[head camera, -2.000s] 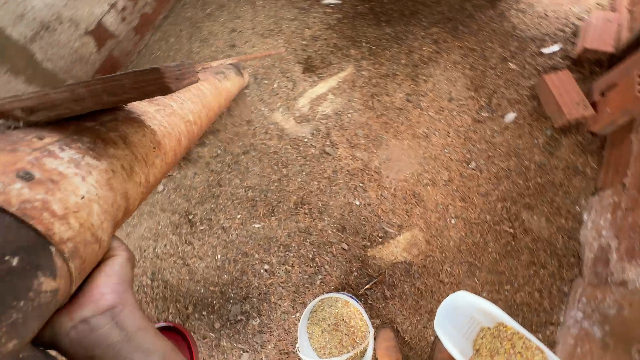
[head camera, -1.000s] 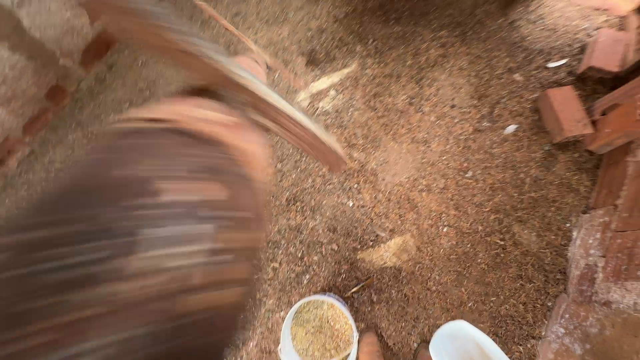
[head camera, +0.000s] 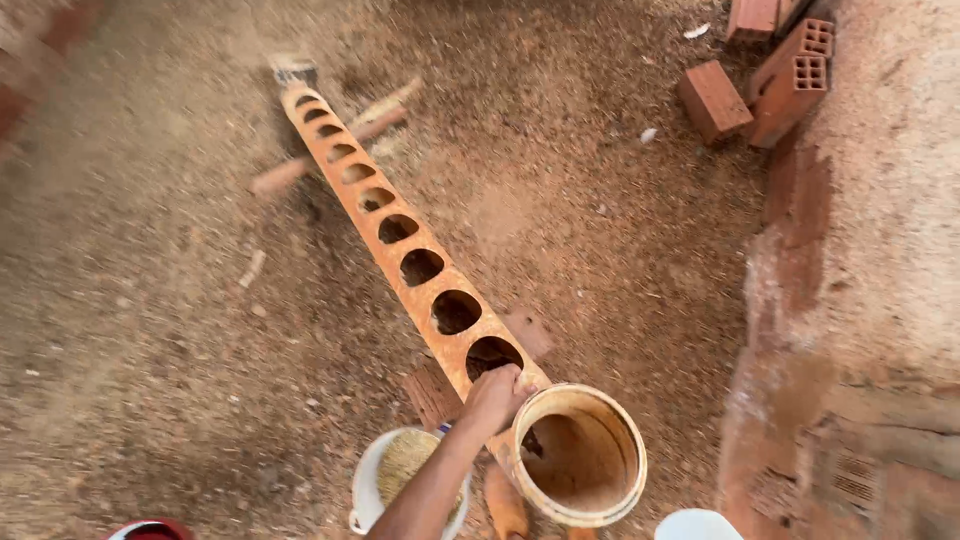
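Note:
A long, dirt-stained plastic pipe (head camera: 409, 245) with several round holes along its upper side runs diagonally across the ground, with wood crosspieces (head camera: 281, 177) under it. Its near end turns up into a wide round mouth (head camera: 581, 457). My left hand (head camera: 499, 391) grips the pipe at its nearest hole, beside that mouth; some fingers are hidden. Under my forearm stands a white bucket (head camera: 365, 487) of yellowish ground grain, partly hidden. At the bottom edge shows part of a white scoop (head camera: 696, 526). My right hand is out of view.
Loose hollow bricks (head camera: 715, 101) lie at the upper right beside a rough, crumbling wall (head camera: 892, 225). Litter and wood chips cover the dirt floor (head camera: 615, 300). My feet (head camera: 506, 502) are at the bottom, and a red object (head camera: 152, 529) shows at the lower left.
The pipe has swung from the left across to the middle, and its row of holes now faces up. The view has shifted somewhat to the left.

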